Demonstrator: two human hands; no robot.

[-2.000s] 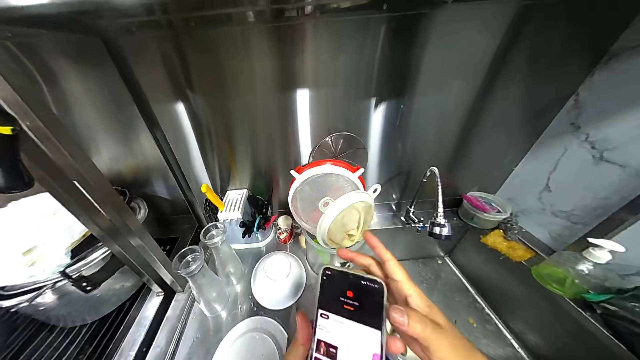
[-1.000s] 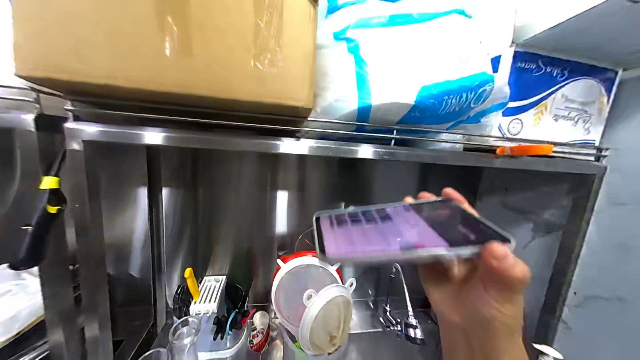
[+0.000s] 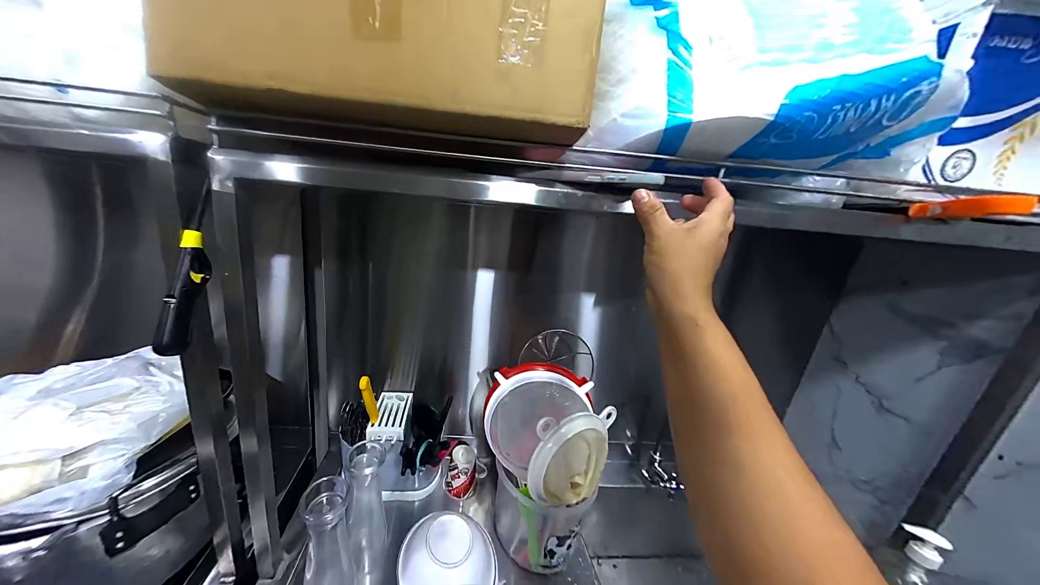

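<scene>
My right hand [image 3: 689, 231] reaches up to the front edge of the steel shelf [image 3: 366, 175], thumb and fingers apart. Just beyond its fingertips a flat, thin object [image 3: 621, 177], which looks like the phone, lies behind the shelf's wire rail, below the blue and white plastic sack [image 3: 780, 89]. Whether the fingertips touch it or only the rail cannot be told. To its left sits a cardboard box [image 3: 374, 65] on the shelf. My left hand is out of view.
Below stand a white-rimmed strainer [image 3: 536, 422], a clear container [image 3: 520, 528], glass carafes [image 3: 367, 504] and a white bowl [image 3: 447, 552]. A black lighter [image 3: 180, 301] hangs left. An orange handle [image 3: 971, 207] lies on the shelf at right. A faucet [image 3: 660, 471] is partly behind my forearm.
The phone was in both hands, then raised in my right hand alone; now my right hand is at the shelf edge with its fingers apart. The view has tilted up.
</scene>
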